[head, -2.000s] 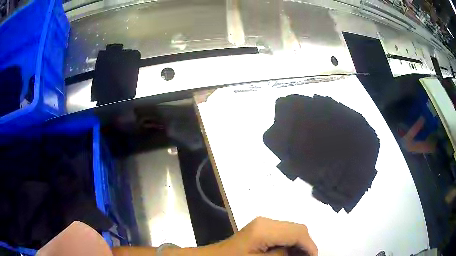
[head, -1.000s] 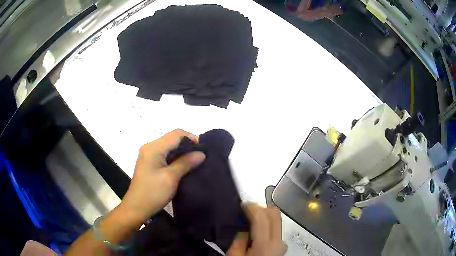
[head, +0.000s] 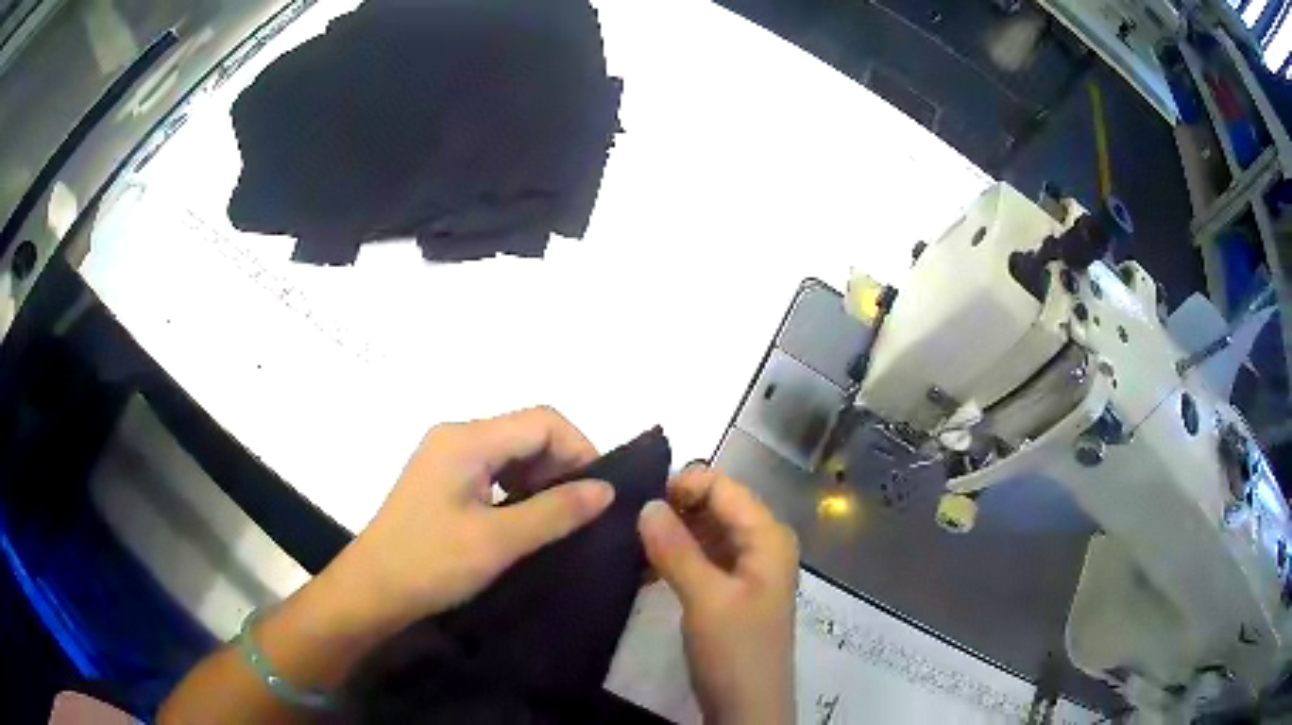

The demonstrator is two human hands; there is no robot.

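A black cut panel (head: 574, 581) is held above the near edge of the white table, its narrow end pointing up. My left hand (head: 489, 503) pinches it from the left between thumb and fingers; a pale bracelet is on that wrist. My right hand (head: 723, 560) pinches its upper right edge between thumb and fingertips. The lower part of the cloth merges with dark cloth below, so where it ends cannot be told. A flat stack of black cut panels (head: 425, 121) with jagged edges lies at the upper left of the white table (head: 680, 283).
The white sewing machine head (head: 978, 312) stands at the right over the grey machine bed (head: 907, 552), with a yellow light glowing near the needle. A metal rail runs at the upper left. A blue crate edge (head: 50, 588) shows at the lower left. A printed ruler lies near the bed.
The view has swung from the crates to the machine. Both hands now grip the panel close together at its upper end; a second ago my right hand was lower on it.
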